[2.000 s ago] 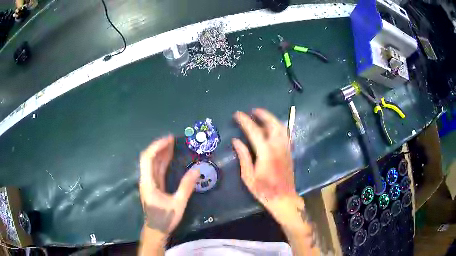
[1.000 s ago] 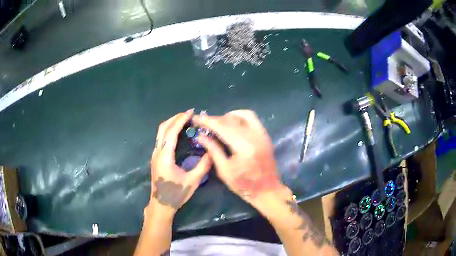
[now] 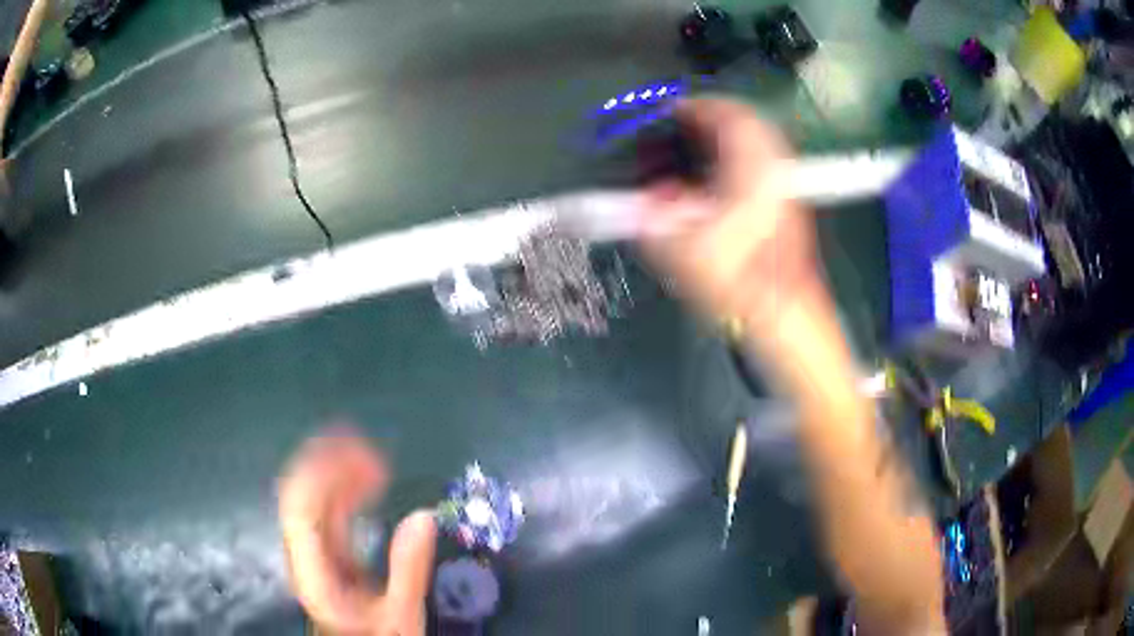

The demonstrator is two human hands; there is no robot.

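Note:
The circuit board assembly (image 3: 481, 509) lies on the dark green mat in front of me, with its round pale centre facing up. The base cover (image 3: 466, 589) lies flat just below it. My left hand (image 3: 354, 534) is blurred, with thumb and fingers apart; its thumb tip is close beside the board, and whether it touches is unclear. My right hand (image 3: 734, 211) is stretched out over the white strip, blurred, with its fingers around a dark housing (image 3: 678, 152). Blue light with a row of white dots shows beside that housing.
Loose screws (image 3: 553, 286) and a clear cup (image 3: 465, 292) sit by the white strip (image 3: 187, 317). A pale thin tool (image 3: 736, 478) lies on the mat. Yellow-handled pliers (image 3: 964, 413) and a blue-and-white device (image 3: 951, 255) are at right. More dark units (image 3: 786, 35) are beyond the strip.
My right hand has left the board and moved up and right to the dark housing beyond the strip. My left hand has opened and moved left off the board. The view has shifted upward.

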